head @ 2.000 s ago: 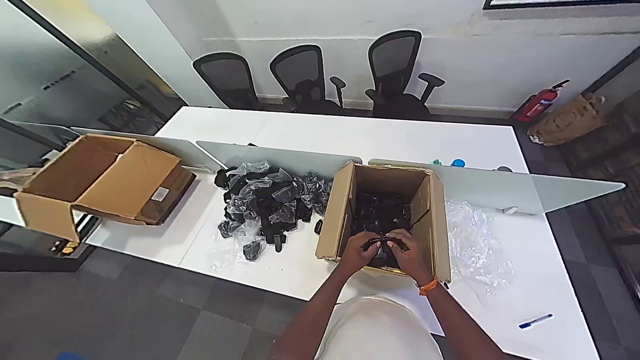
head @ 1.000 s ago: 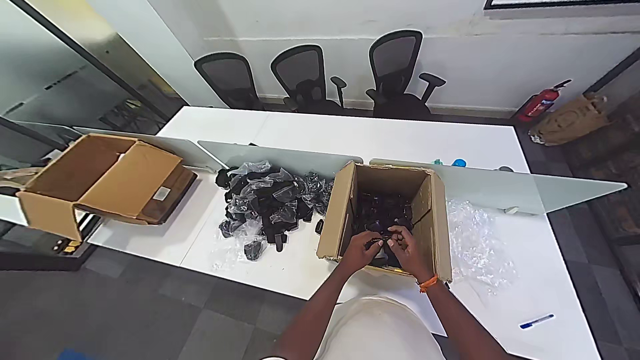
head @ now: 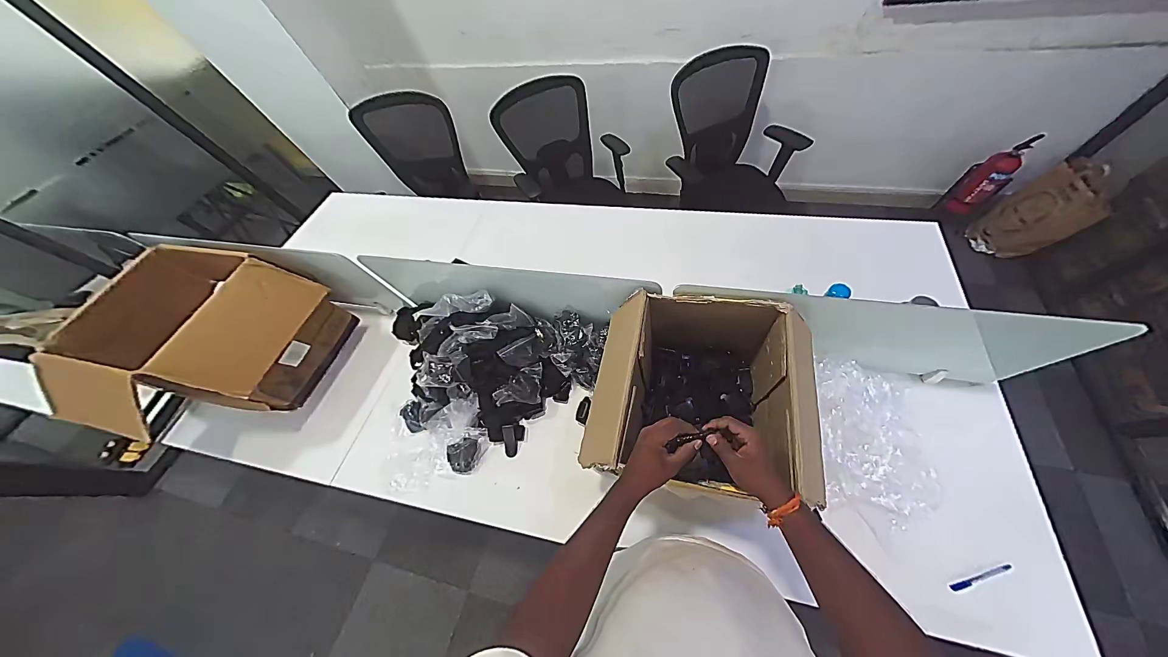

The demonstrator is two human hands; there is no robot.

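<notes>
Over the near side of an upright cardboard box (head: 798, 411), my left hand (head: 659, 452) and my right hand (head: 744, 456) meet and hold a small dark item (head: 698, 440) between their fingers; its kind is too small to tell. An orange band is on my right wrist. Inside the box lie many black items (head: 698, 383), some with a plastic sheen. Left of the box, a heap of black items in clear plastic bags (head: 502, 365) covers part of the white table (head: 538, 488). Crumpled clear plastic (head: 871, 438) lies to the right of the box.
An open cardboard box (head: 246, 319) rests at the left. Low glass partitions (head: 912, 333) run along the table's middle. A blue pen (head: 981, 578) lies at the right. Beyond are black mesh chairs (head: 547, 137), a fire extinguisher (head: 987, 181) and a brown paper bag (head: 1049, 208).
</notes>
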